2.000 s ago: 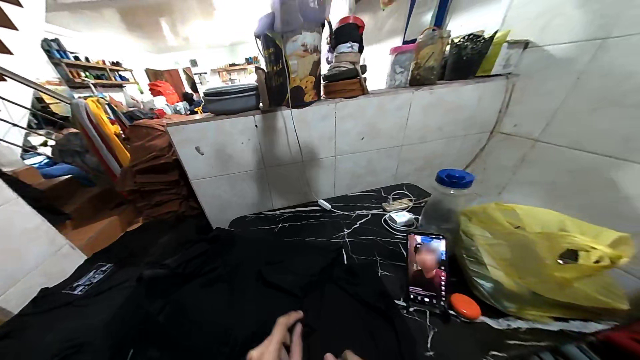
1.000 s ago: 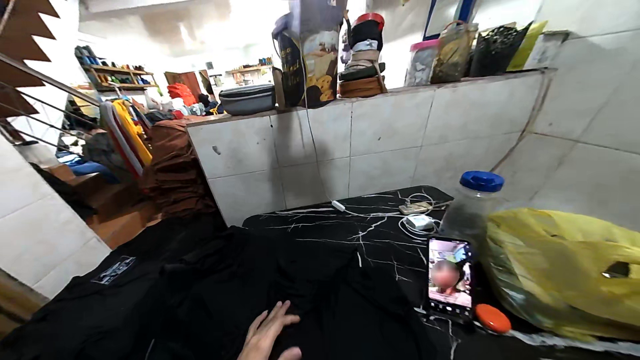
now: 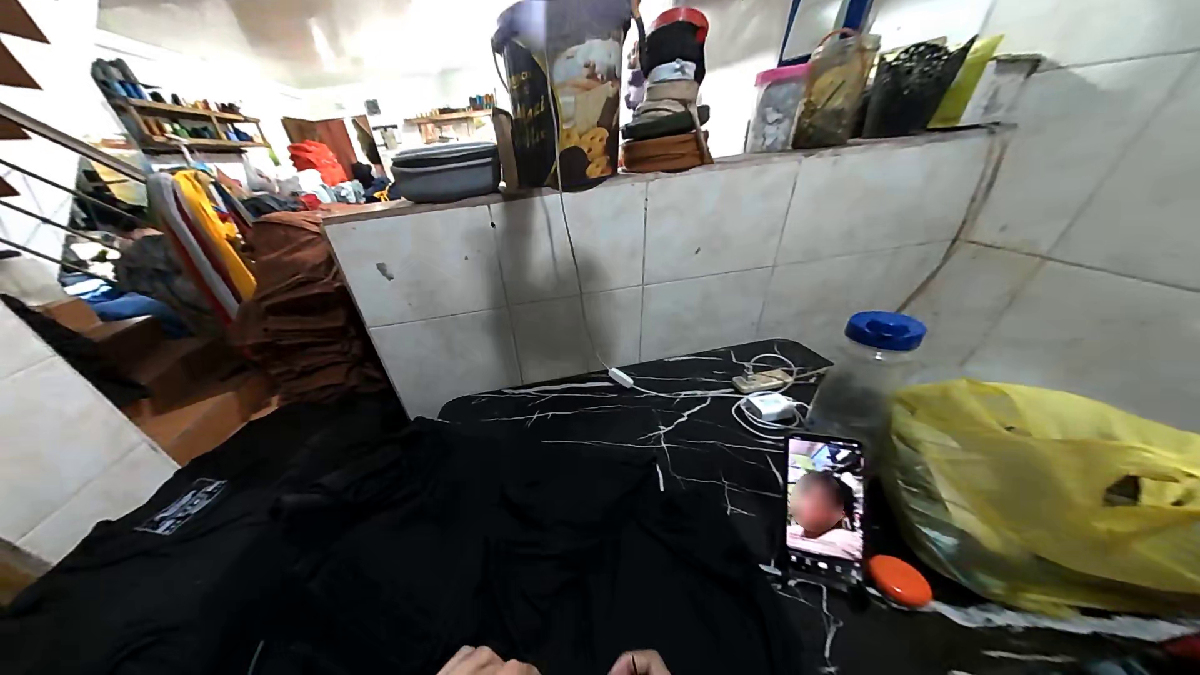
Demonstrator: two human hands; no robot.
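Black fabric (image 3: 562, 553) lies in loose folds over the near part of a black table with white marble-like veins (image 3: 675, 412). At the bottom edge of the view, my left hand (image 3: 487, 662) rests at the fabric with bent fingers. To its right, a little apart, my right hand (image 3: 640, 663) shows only its fingertips, close together against the cloth. The frame's edge cuts off most of both hands, so whether either grips the fabric cannot be told. Another part of the black cloth, at the left, bears a light printed patch (image 3: 183, 507).
Right of the fabric stand a lit phone (image 3: 825, 502), an orange round lid (image 3: 900, 581), a blue-capped clear jar (image 3: 858, 384) and a yellow plastic bag (image 3: 1050, 497). A white charger (image 3: 771, 407) with cables lies behind. A tiled half wall (image 3: 581, 272) holds containers.
My left hand, its fingers spread on the cloth a second ago, is now lower in view with bent fingers. My right hand now shows farther right of it.
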